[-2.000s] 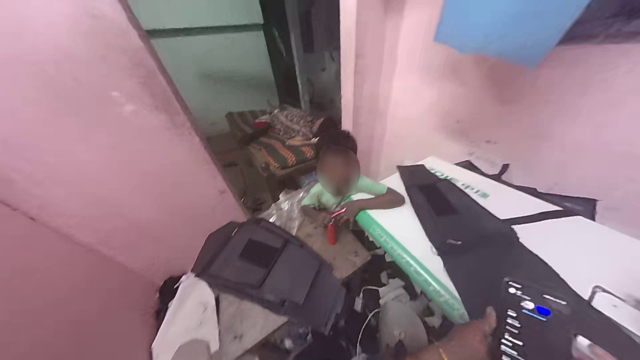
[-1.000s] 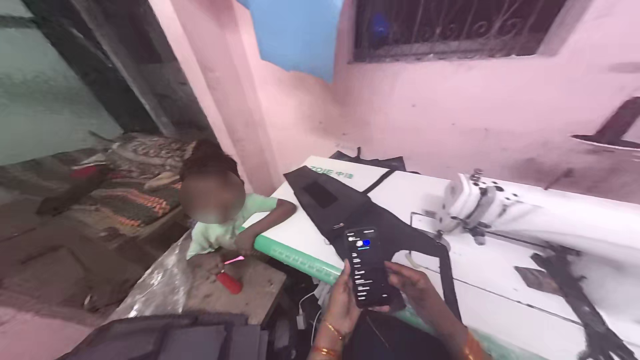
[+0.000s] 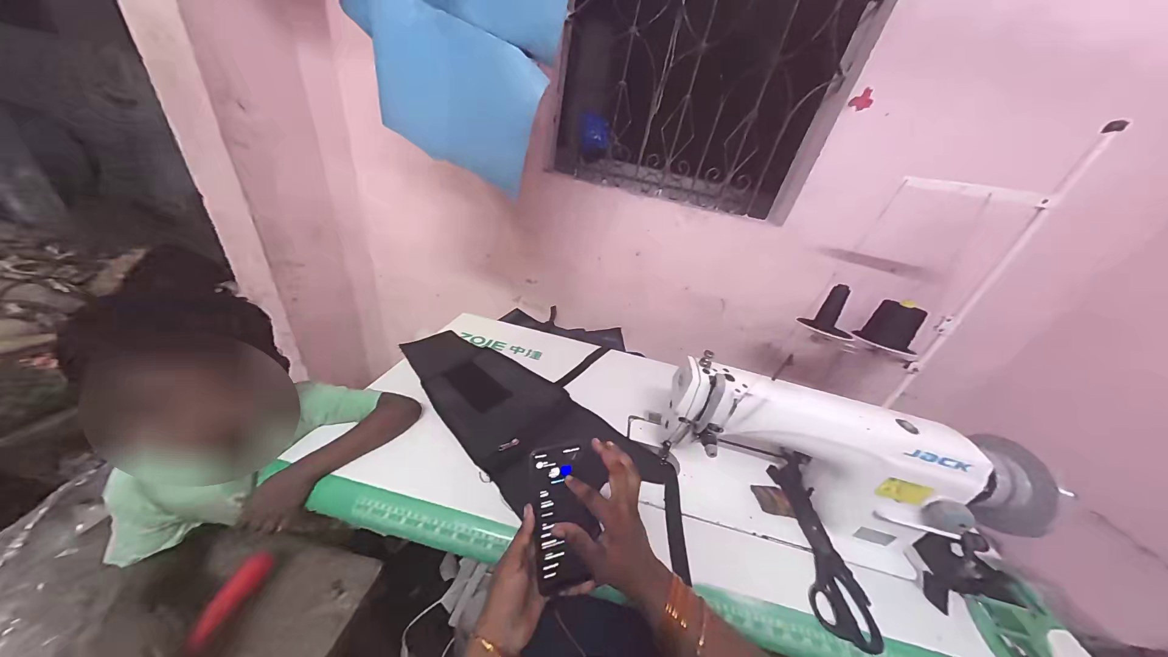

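Note:
A smartphone point(image 3: 558, 520) with a lit screen is in my left hand point(image 3: 513, 589), held along its left edge and lower end. My right hand point(image 3: 616, 529) is over the phone's right side, fingers spread, a fingertip at the upper part of the screen and the thumb over its middle. Beneath and behind the phone, a black fabric piece point(image 3: 538, 412) with a strap lies across the white sewing table point(image 3: 392, 465). A white Jack sewing machine point(image 3: 821, 438) stands to the right of my hands.
Black-handled scissors point(image 3: 844, 598) lie before the machine. Thread cones point(image 3: 892, 326) sit on a stand behind it. At the left, a person in a green shirt point(image 3: 338, 406) rests an arm on the table edge. A blurred red object point(image 3: 233, 598) is above a board point(image 3: 315, 602). A grilled window point(image 3: 703, 100) is above.
The view has swung right, bringing the whole sewing machine into sight. My right hand has moved from the phone's lower right side up over its screen since one second ago.

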